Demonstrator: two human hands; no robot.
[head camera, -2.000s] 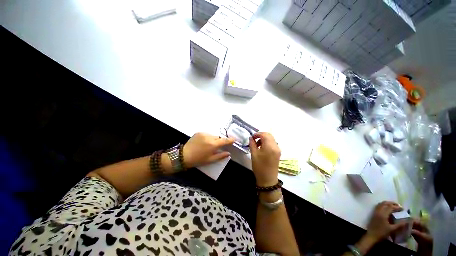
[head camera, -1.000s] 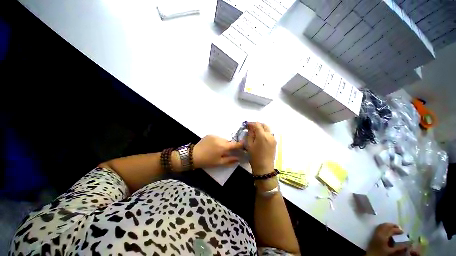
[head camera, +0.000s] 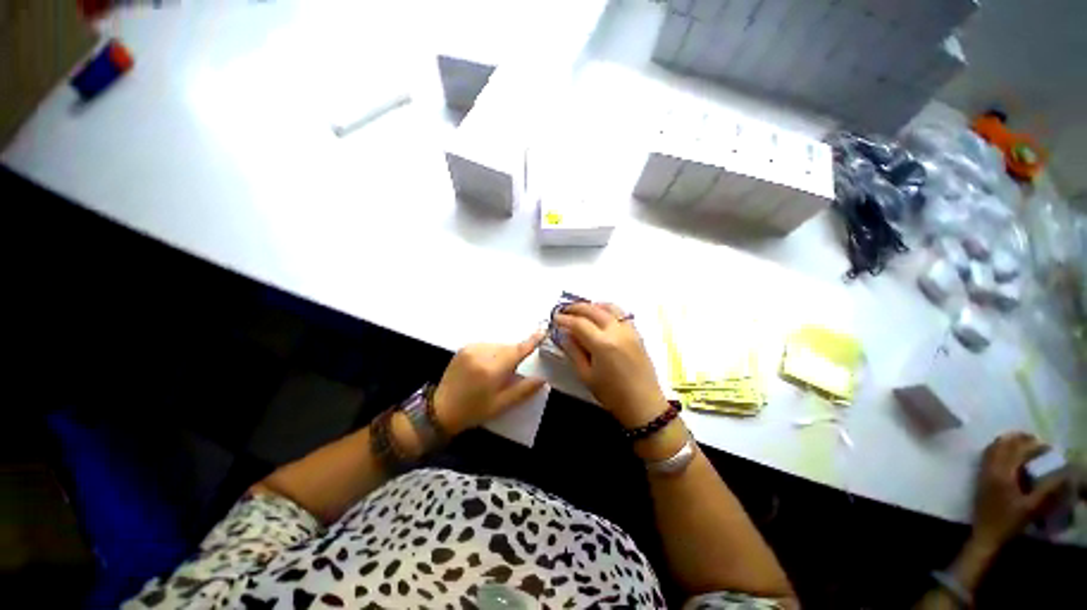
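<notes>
My left hand and my right hand meet over a small open box base at the table's front edge. My left fingers hold its left side. My right fingers press down over its inside and hide most of the contents; a dark, curved line shows at their edge. A white flat piece lies under my left hand, jutting past the table edge. A box lid with a round yellow mark sits behind my hands. Flat yellow blanks lie fanned to the right of my right hand.
White boxes stand in rows behind, with a larger stack farther back. Yellow inserts, a black cable tangle and clear bags are at right. Another person's hand holds a small box. A slim white pack lies upper left.
The view has swung, bringing a blue-and-red object into sight at upper left. My right hand has moved from the box's right edge to over its inside. My left hand stays at the box.
</notes>
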